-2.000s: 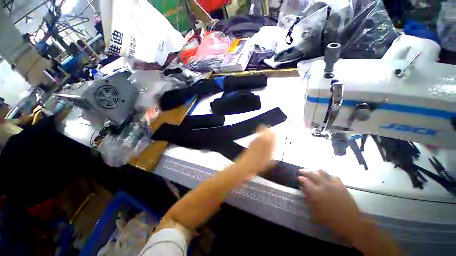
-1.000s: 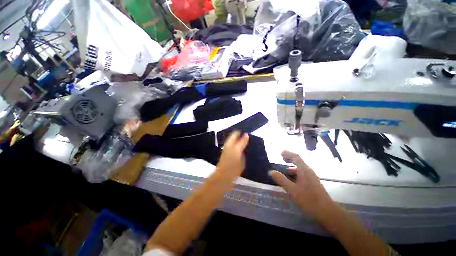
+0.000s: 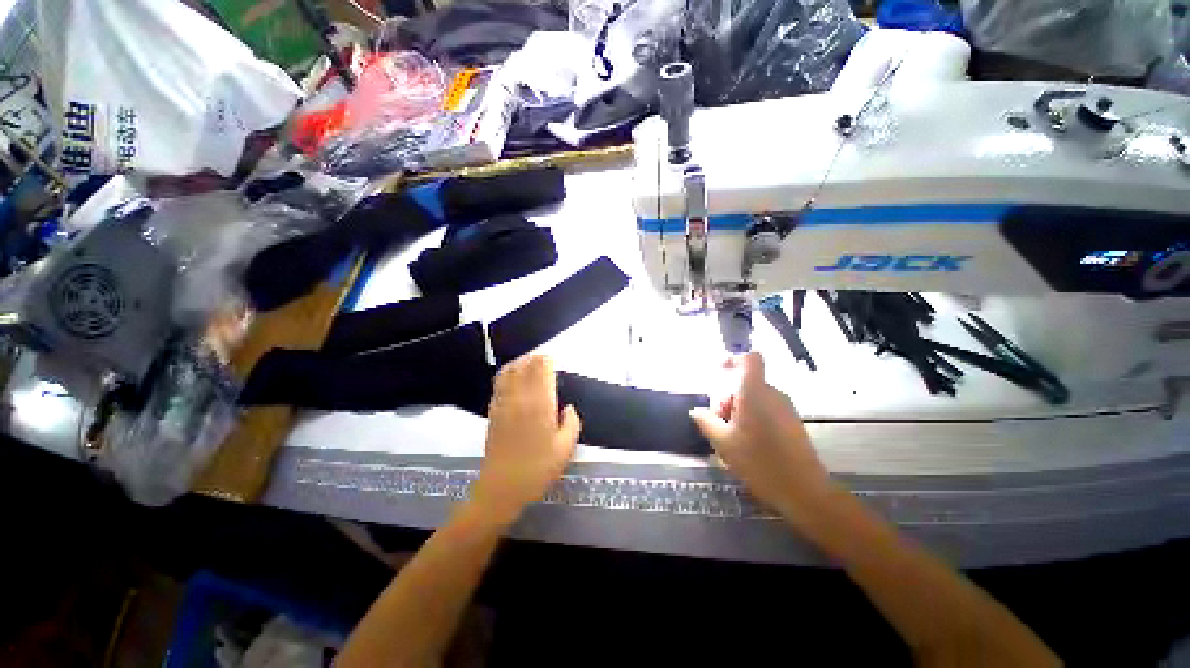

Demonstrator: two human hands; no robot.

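Note:
A black fabric strip (image 3: 632,412) lies flat on the white table between my hands, just left of and in front of the needle area. My left hand (image 3: 529,424) holds its left part, thumb and fingers on the cloth. My right hand (image 3: 757,424) pinches its right end with thumb and fingers, below the presser foot (image 3: 698,303). Other black strips (image 3: 392,365) lie to the left, one reaching under or beside my left hand; I cannot tell which. The white sewing machine (image 3: 848,222) stands at the right.
Rolled dark bundles (image 3: 489,255) lie at the back left. Narrow dark pieces (image 3: 900,333) and greenish snips (image 3: 1011,359) lie under the machine arm. A grey vented unit (image 3: 98,300), plastic bags and a white bag (image 3: 163,98) are at left. A blue basket (image 3: 196,620) is below.
The view has shifted right. The strip between my hands now lies flatter and straighter. My right hand has closed on its right end; my left hand has turned upright on it.

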